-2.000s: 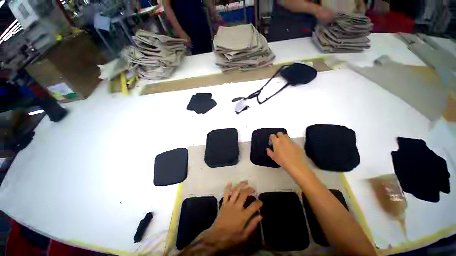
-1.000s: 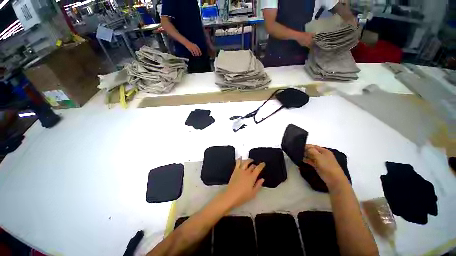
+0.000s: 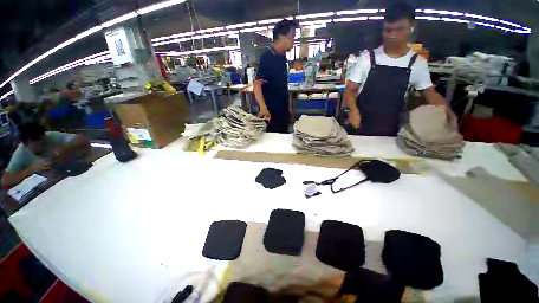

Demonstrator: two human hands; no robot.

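Four black panel stacks stand in a row: far left [image 3: 225, 239], left centre [image 3: 284, 231], right centre [image 3: 340, 244] and right [image 3: 412, 258]. Below them a dark panel [image 3: 372, 287] lies or is held at the bottom edge; which cannot be told. Another dark panel [image 3: 245, 293] is cut off by that edge. Blurred brownish, skin-like patches show between them, over the grey-beige gluing board [image 3: 255, 251]. My hands cannot be made out clearly there, nor what they hold.
A small black strip [image 3: 182, 294] lies bottom left, black irregular pieces [image 3: 507, 283] bottom right. Small black pieces [image 3: 270, 177] and a black pouch with strap [image 3: 379, 171] lie farther back. Beige-grey fabric stacks [image 3: 322, 135] line the far edge. Two people stand behind; another person sits at left.
The view has tilted up, showing more of the room. My hands, clear over the stacks before, are now lost in blur at the bottom. The panel lifted in my right hand is gone from above the stacks.
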